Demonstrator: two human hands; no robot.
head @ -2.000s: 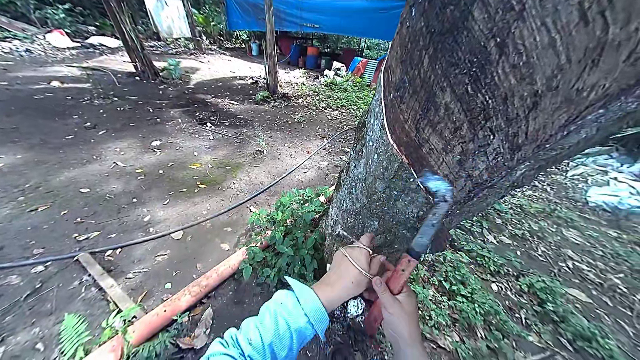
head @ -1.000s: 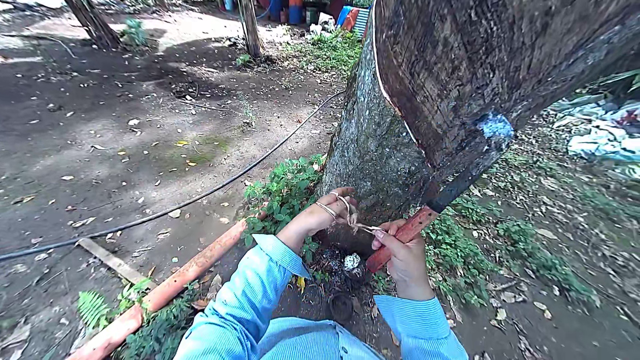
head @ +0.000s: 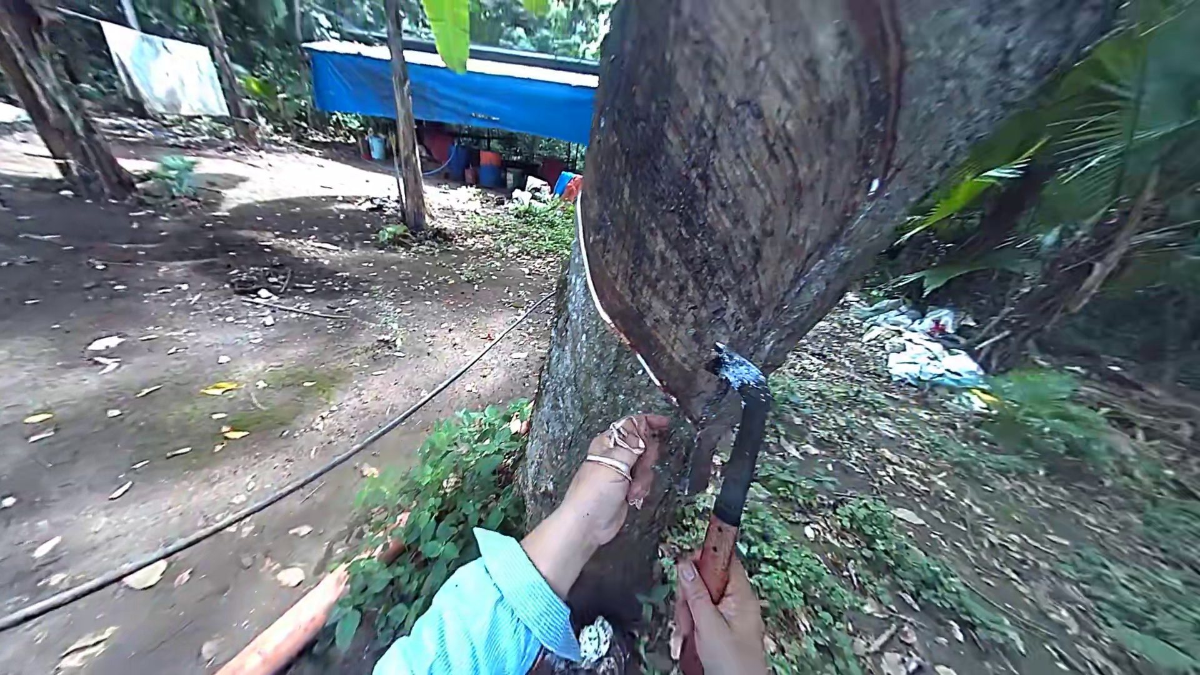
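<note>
My right hand [head: 720, 619] grips the reddish wooden handle of a rubber tapping knife [head: 741, 459]. The knife stands upright, its hooked, whitish-coated head near the lower tip of the tapped bark panel on a rubber tree trunk [head: 712, 187]. A thin white line of latex [head: 605, 314] runs down the panel's left edge. My left hand [head: 619, 478] is at the trunk just below that line, with pale latex strands wound round its fingers and wrist; its fingers are bent, and a small pale piece shows by them. At the trunk's foot is a partly hidden whitish lump in a dark cup [head: 596, 639].
A black hose [head: 375, 436] crosses the dirt at left. An orange-red pipe [head: 291, 623] lies beside green plants [head: 450, 487]. Behind stand a thin post [head: 405, 122], a blue tarp [head: 450, 89] and drums. Pale plastic sheets [head: 928, 352] lie at right among leaves.
My hands were together near the knife handle and stretched a strand between them; now they are apart. The left is against the trunk, and the knife is more upright. The view has tilted up.
</note>
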